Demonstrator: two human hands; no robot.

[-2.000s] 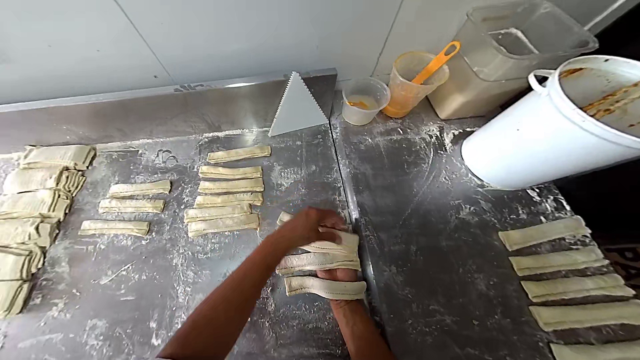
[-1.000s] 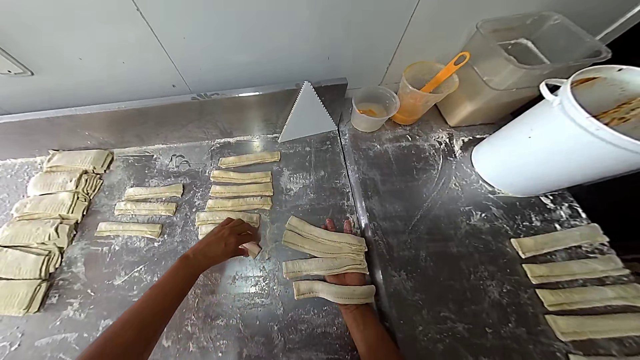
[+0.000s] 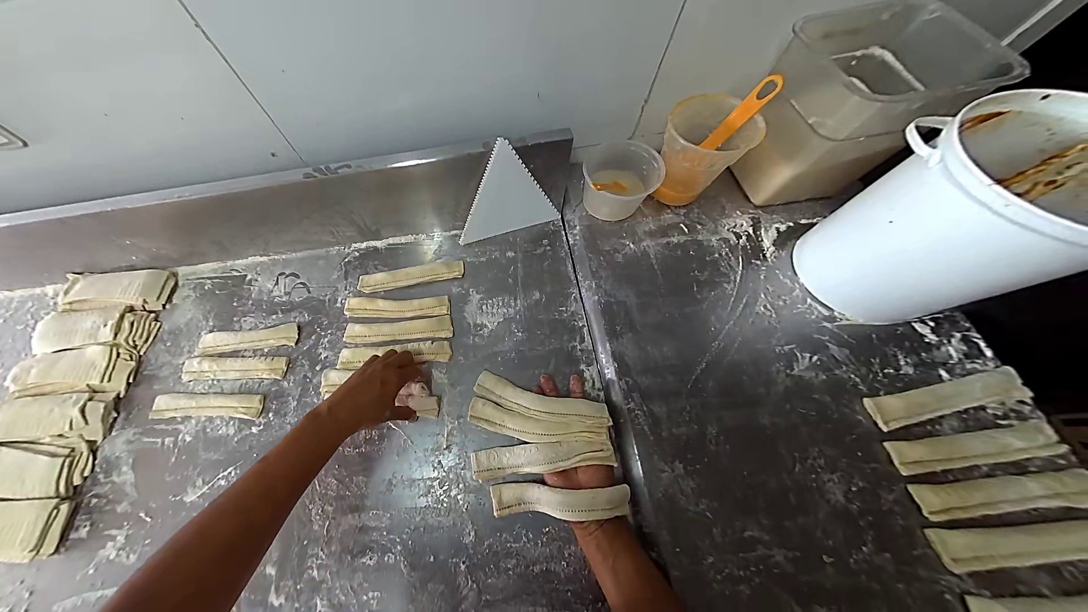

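Observation:
My left hand [image 3: 380, 391] is at the lower end of the middle column of dough strips [image 3: 398, 330], its fingers curled over the lowest strip [image 3: 422, 406] and hiding part of it. My right hand [image 3: 581, 478] lies palm up near the metal seam of the worktop. Several floury dough strips [image 3: 544, 458] lie across its palm, fingers and wrist, their left ends fanned out. Two fingertips show beyond the top strip. Further left lies a short column of dough strips [image 3: 235, 368], with stacked, folded dough pieces [image 3: 72, 371] at the far left.
A white toothed triangular scraper [image 3: 512, 197] leans against the steel upstand. Behind the worktop stand a small plastic tub [image 3: 621, 204], a cup [image 3: 680, 174] with an orange-handled utensil, and a clear bin [image 3: 786, 157]. A white bucket [image 3: 901, 234] tilts at right, above more dough strips [image 3: 977, 446].
Two seconds ago my left hand was over the strips on my right hand; it has moved left to the middle column. My right hand stays under its strips.

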